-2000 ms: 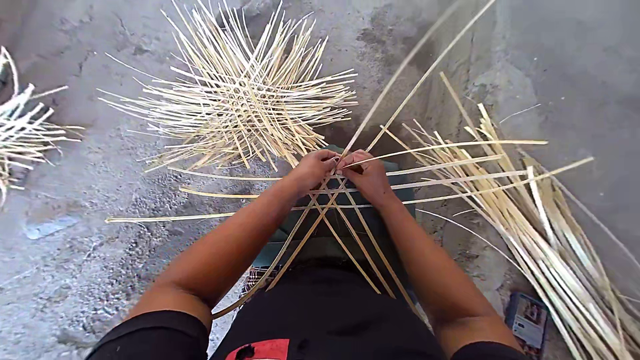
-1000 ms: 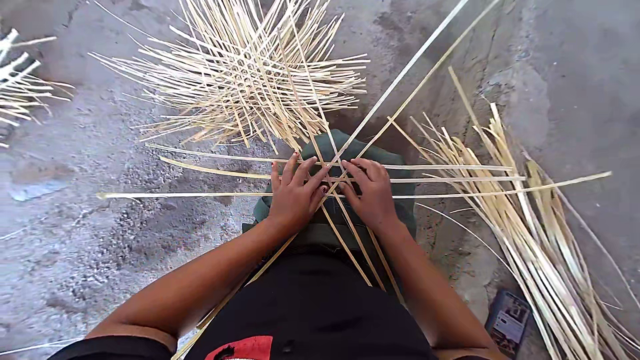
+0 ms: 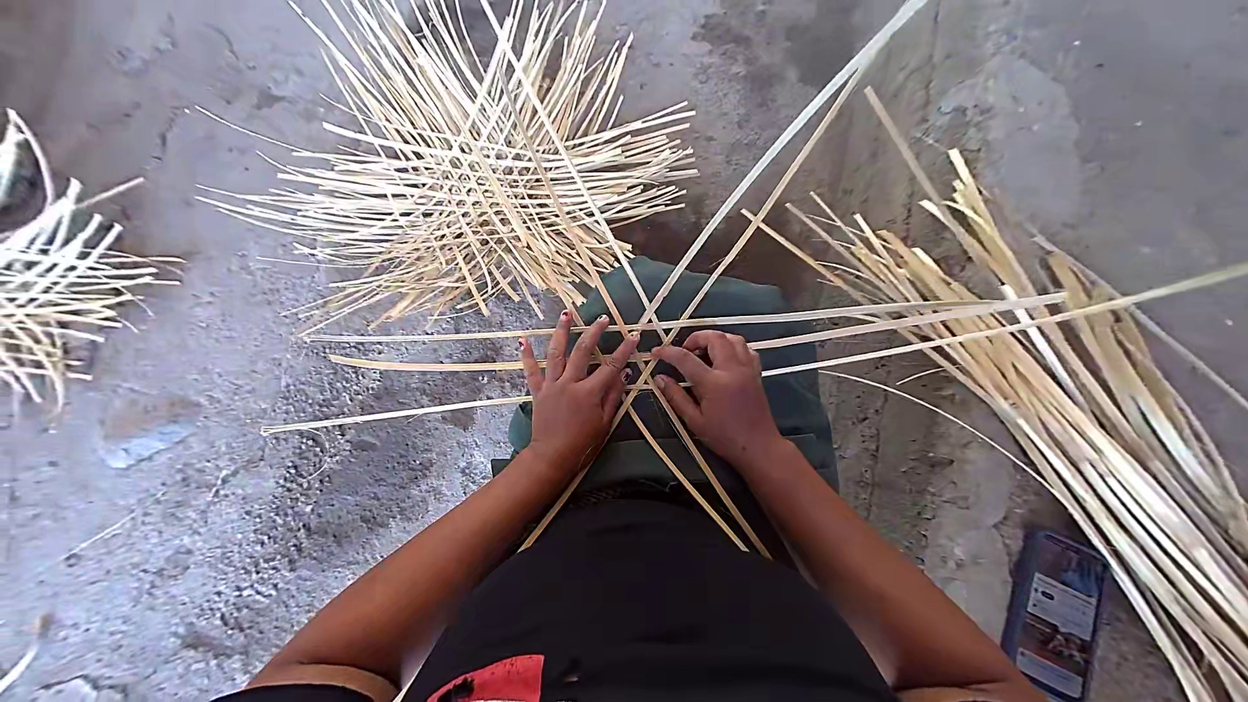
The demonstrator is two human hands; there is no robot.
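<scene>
Several long pale split-cane or bamboo strips [image 3: 419,413] cross one another over a dark green cloth [image 3: 721,291] on my lap. Three run roughly side to side, and others cross them diagonally. My left hand [image 3: 575,395] lies on the left side of the crossing, palm down and fingers spread, pressing the strips. On the right side, my right hand [image 3: 717,390] has its fingers bent, with thumb and fingertips at the crossing, pinching a strip there. The fingertips of both hands are close together. The undersides of the strips are hidden.
An openwork woven mat of strips [image 3: 487,185] lies on the concrete floor [image 3: 224,546] beyond my hands. Part of another woven piece [image 3: 49,302] is at the left edge. A bundle of loose strips [image 3: 1053,409] lies at the right, beside a phone [image 3: 1058,614].
My left hand, bent at the crossing two seconds ago, now lies flat with fingers spread. Diagonal strips now slant up to the left from the crossing, where none showed two seconds ago.
</scene>
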